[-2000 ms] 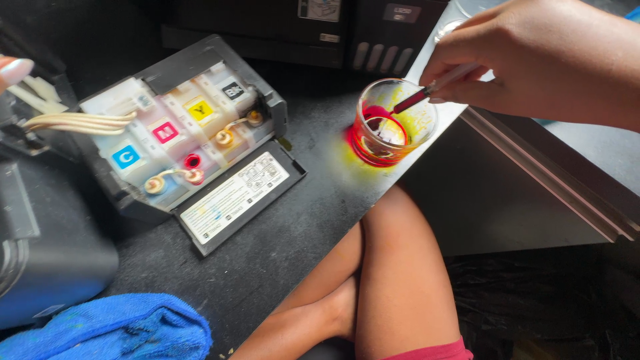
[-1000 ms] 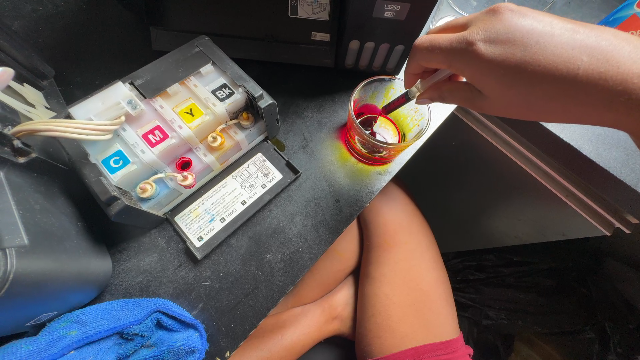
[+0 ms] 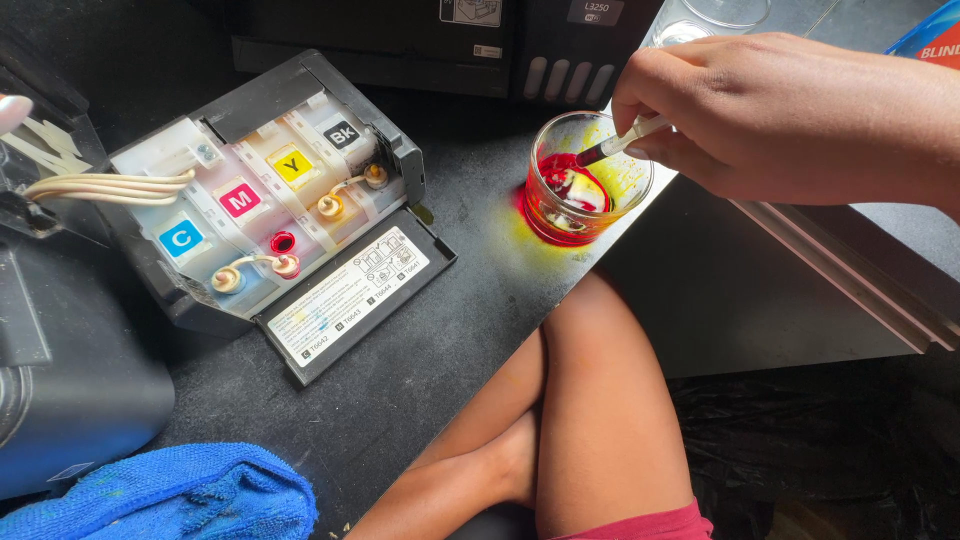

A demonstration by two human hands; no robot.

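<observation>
My right hand [image 3: 720,120] grips a slim syringe [image 3: 619,142] with dark red liquid in its barrel. Its tip points down inside a clear glass cup [image 3: 589,172], which holds red ink and something whitish, with yellow stains on its wall. Of my left hand [image 3: 13,112] only a fingertip shows at the left edge, by the pale tubes [image 3: 112,187]; what it does is hidden. Those tubes run to an ink tank unit [image 3: 247,187] with cyan, magenta, yellow and black labels. The magenta filling port [image 3: 283,241] is uncapped, and a rubber plug [image 3: 285,265] lies beside it.
The tank unit's flap [image 3: 352,300] lies folded down on the dark table. A black printer [image 3: 375,45] stands behind, and a dark printer body [image 3: 75,352] at the left. A blue cloth [image 3: 172,495] lies at the front left. My bare legs are below the table's edge.
The right hand stays at the cup with the syringe, whose tip remains inside the rim. Otherwise only a slight shift of the view shows.
</observation>
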